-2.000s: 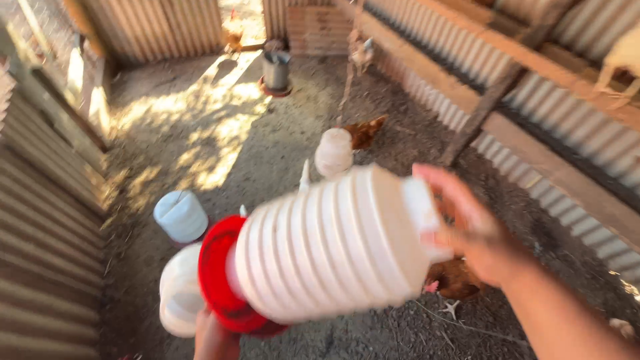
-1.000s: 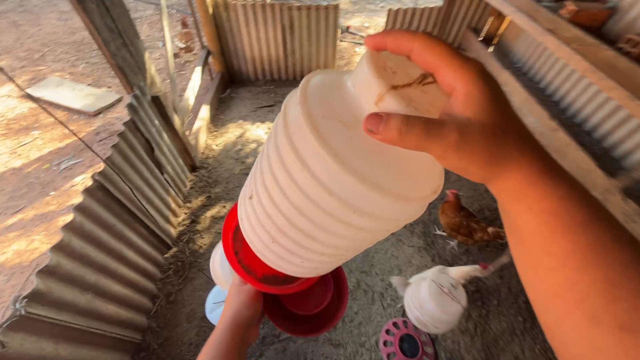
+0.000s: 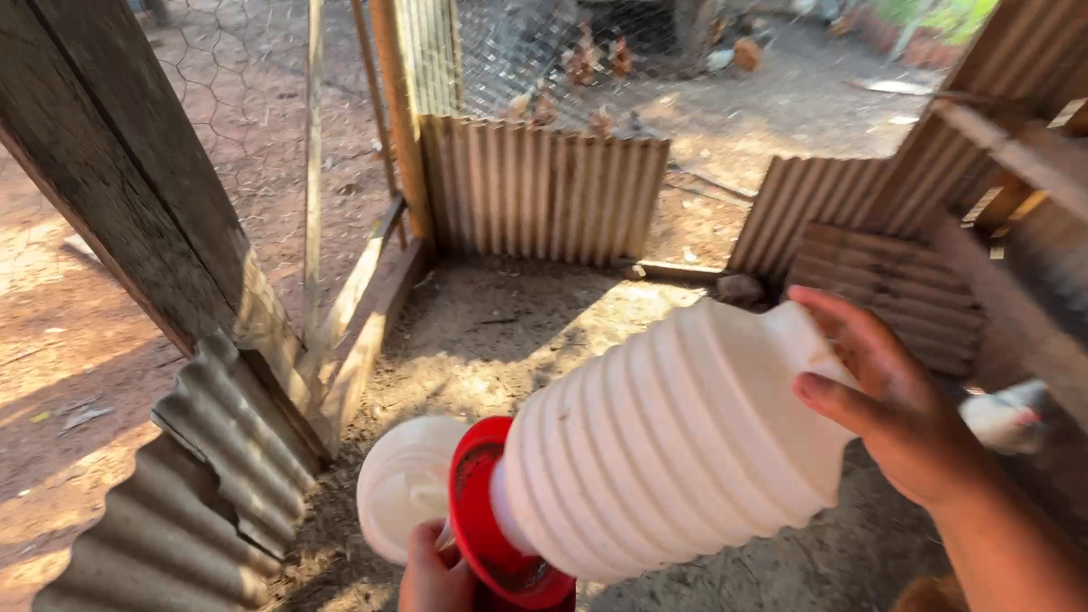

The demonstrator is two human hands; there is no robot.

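A ribbed white plastic poultry drinker jar (image 3: 663, 442) lies tilted nearly sideways in the air, its narrower end in a red plastic trough base (image 3: 484, 510). My right hand (image 3: 884, 408) grips the knob at the jar's far end, at the right. My left hand (image 3: 438, 569) is at the lower edge of the red base, its fingers partly hidden at the bottom of the view. Beside the base, on the left, is a round white plastic container (image 3: 408, 489), partly covered by the base; whether my left hand touches it, I cannot tell.
Corrugated metal sheets (image 3: 544, 191) and a torn corrugated panel (image 3: 195, 476) border the dirt floor. A wooden post (image 3: 127, 161) stands at left. A white chicken (image 3: 1007, 416) is at the right, near wooden rails. More chickens (image 3: 586, 59) are beyond the wire mesh.
The view has swung toward the opening and outer yard. The jar, more upright one second ago, now lies closer to sideways, with both hands still at it.
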